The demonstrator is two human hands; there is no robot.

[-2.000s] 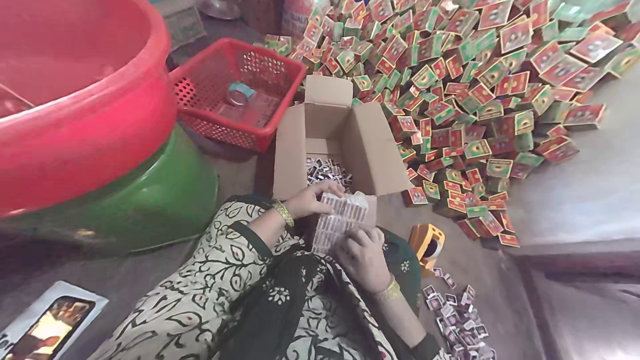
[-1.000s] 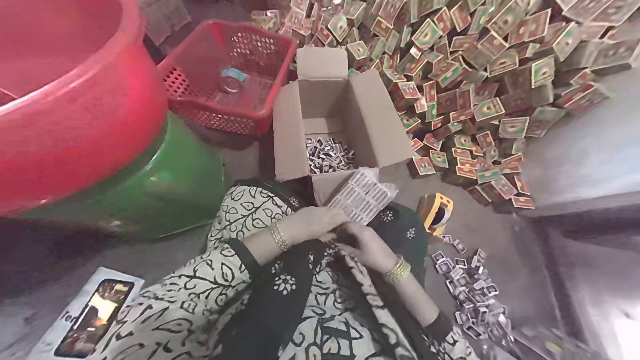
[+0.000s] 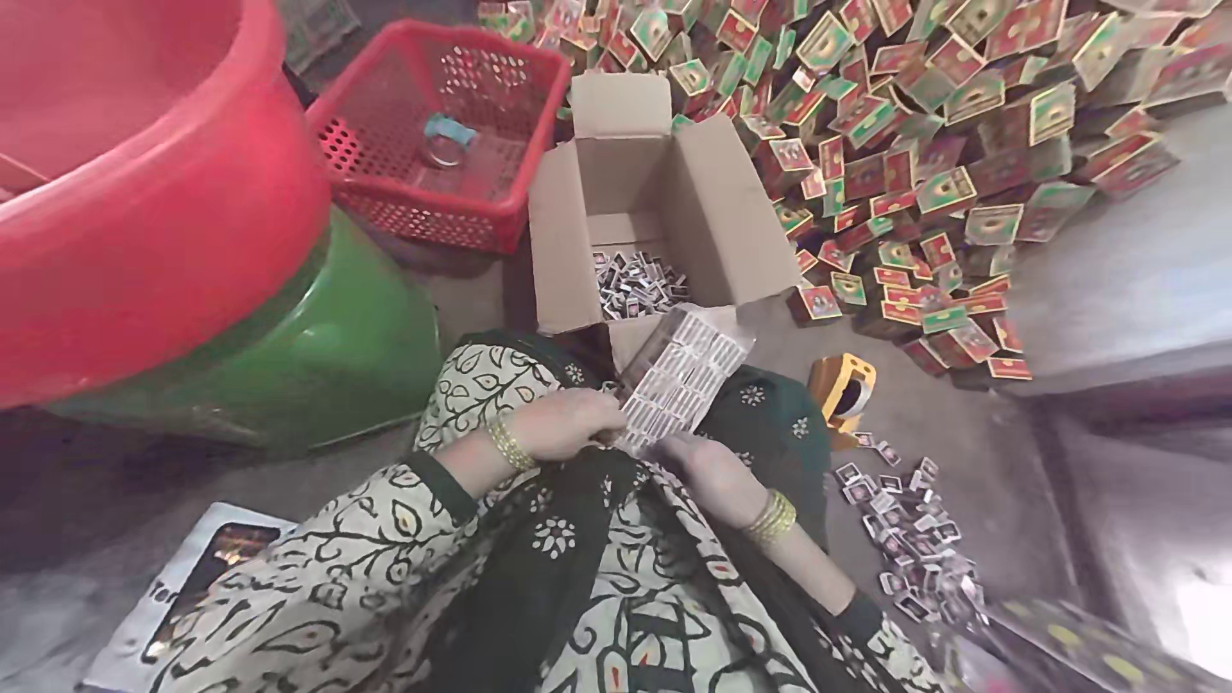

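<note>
A clear plastic packet of small boxes in rows lies tilted over my lap, its far end against the near side of an open cardboard box. My left hand has its fingertips at the packet's near left corner. At the near right edge is my right hand, its fingers bent and partly hidden. Both hands hold the packet's near end. Loose small printed boxes cover the bottom of the cardboard box.
Left stand a red plastic tub, a green tub and a red basket holding a tape roll. Right are a yellow tape dispenser, scattered small boxes and a big heap of red-green boxes. A phone-printed box lies lower left.
Two seconds ago the packet was nearer upright between my hands, my left hand at its upper left. Both hands are now at its near end, and it leans toward the cardboard box.
</note>
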